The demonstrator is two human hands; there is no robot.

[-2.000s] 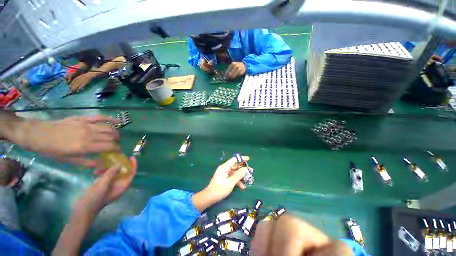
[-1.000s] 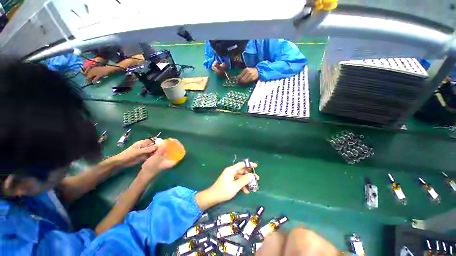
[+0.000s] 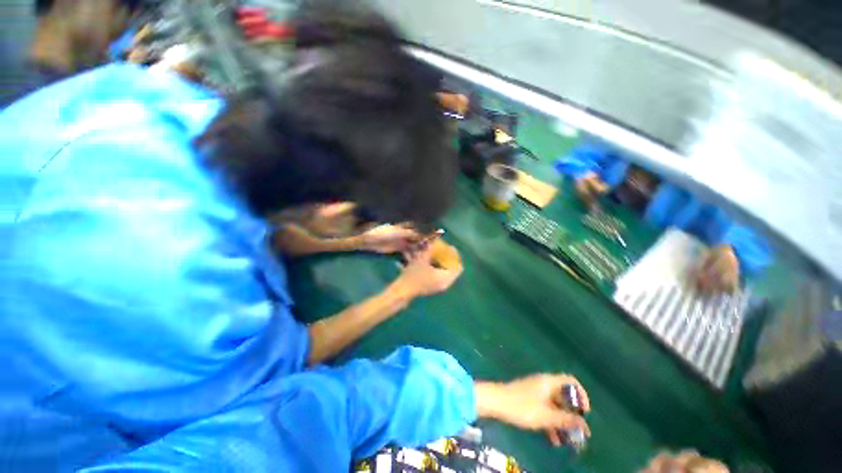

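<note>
My left hand, bare with a blue sleeve, holds a small electronic unit between thumb and fingers above the green belt. The unit is blurred, with a dark part at the top and a clear or silver end below. My right hand is blurred and cut off by the bottom edge; what it holds, if anything, cannot be told. A loose pile of units with white blocks and amber bands lies below my left forearm, partly cut off by the bottom edge.
A person in a blue smock sits close at left, holding an orange object. Across the belt are a pale cup, PCB panels, a white parts sheet, another person's hand and a dark blurred shape at right.
The view has swung left and tilted, so the neighbour fills the left side and the black tray is out of view. My left hand still holds the unit. My right hand shows less.
</note>
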